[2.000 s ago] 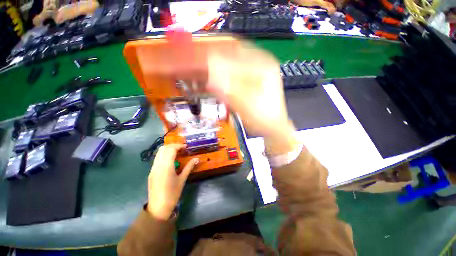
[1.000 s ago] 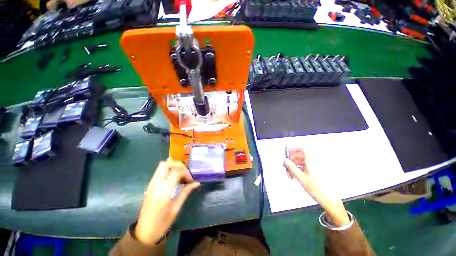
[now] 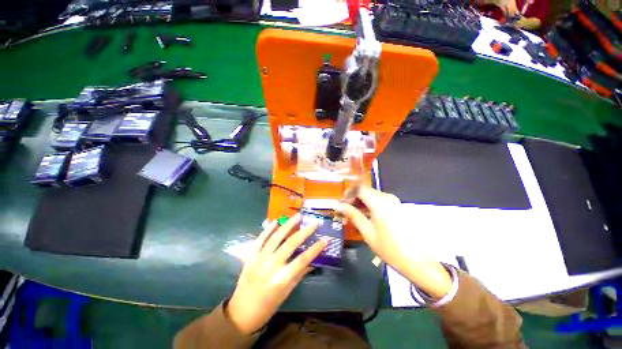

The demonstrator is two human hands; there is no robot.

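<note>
A palm-sized black electronic unit with a purplish front (image 3: 325, 247) lies at the front of the orange test fixture (image 3: 402, 75). My left hand (image 3: 273, 276) is spread over the unit and steadies it with its fingers. My right hand (image 3: 389, 228) has its fingertips at the unit's upper right edge; a small brownish blur shows at them, and I cannot tell if it is held. The metal clamp linkage (image 3: 348, 109) points down over the clear pressing block (image 3: 320, 163), with the clamp handle (image 3: 354, 10) raised. The green button (image 3: 283, 220) shows beside my left fingers.
More units (image 3: 85, 165) and a single unit (image 3: 167, 169) lie left, by a foam mat (image 3: 92, 218). Coiled cables (image 3: 215, 143) lie behind. A row of units (image 3: 467, 117) stands right, behind another mat (image 3: 450, 174) on white paper (image 3: 477, 238). A dark stick (image 3: 462, 263) lies there.
My right hand went from the raised clamp handle to the white paper, then back to the unit. My left hand moved onto the unit, which came forward out of the fixture. The view shifted.
</note>
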